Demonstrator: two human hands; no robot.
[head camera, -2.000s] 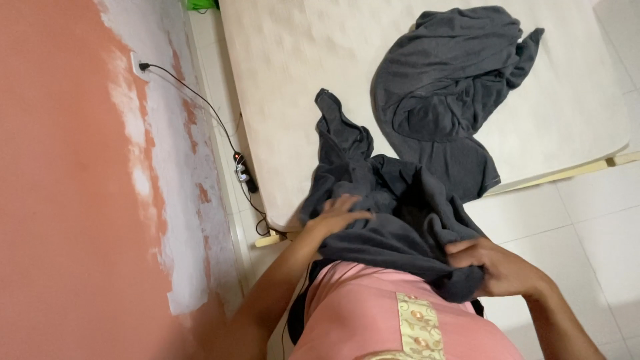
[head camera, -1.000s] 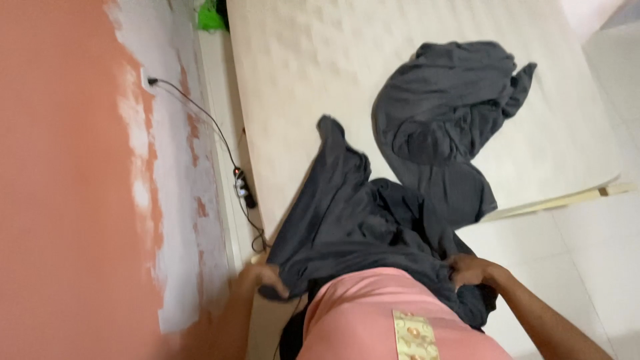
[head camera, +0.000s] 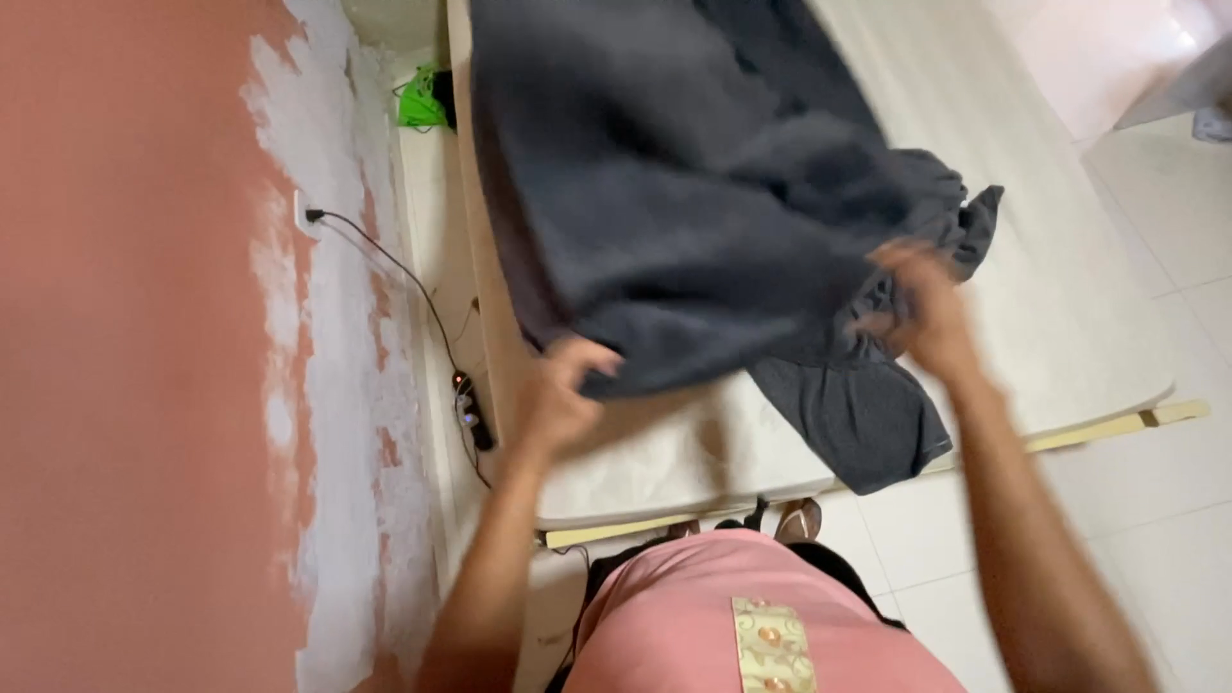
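Observation:
A dark grey cloth garment (head camera: 674, 212) is spread in the air over the mattress (head camera: 1039, 289), blurred by motion. My left hand (head camera: 568, 395) grips its near left corner between thumb and fingers. At its right edge is my right hand (head camera: 919, 308), blurred, fingers apart; whether it holds any cloth is not clear. Beneath and beyond that hand, a second dark grey garment (head camera: 857, 414) lies bunched on the mattress, one end hanging over the near edge and part of it hidden by the raised cloth.
Left of the mattress runs a patchy painted wall (head camera: 144, 337) with a plugged-in cable (head camera: 385, 252) leading to a black power strip (head camera: 474, 412). A green bag (head camera: 421, 99) lies on the floor farther back. A pale yellow bed-frame rail (head camera: 1116, 426) sticks out along the near edge.
The garment that was gathered against my body is now lifted and spread out over the mattress. Both hands have moved forward, away from my body.

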